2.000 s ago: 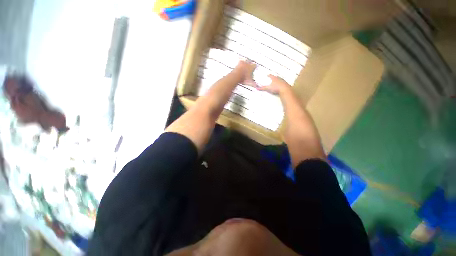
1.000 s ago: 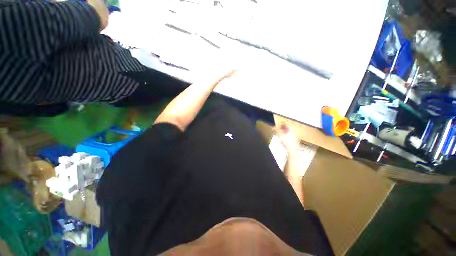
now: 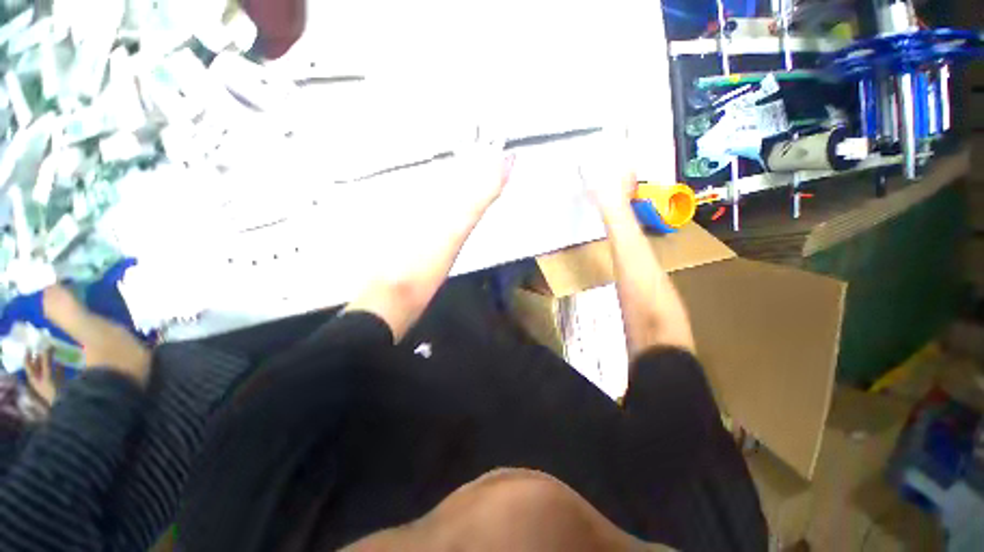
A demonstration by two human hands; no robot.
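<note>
Glare washes out much of the white worktable. A thin dark grey strip, perhaps the side of a row of white units, lies on it beyond my hands. My left hand is over the table near the strip's left end. My right hand is near its right end, beside the tape dispenser. The fingers of both hands fade into the glare, so a hold on anything cannot be made out. The open cardboard carton stands below the table edge, with white units inside, partly hidden by my right arm.
A heap of white and greenish pieces covers the table's left. A coworker's hand and striped sleeve are at lower left by a blue object. The orange-and-blue tape dispenser sits at the table corner. Racks with parts stand at right.
My right hand has left the carton and is now over the table. My left hand is still over the table. The view has turned, showing the heap at left.
</note>
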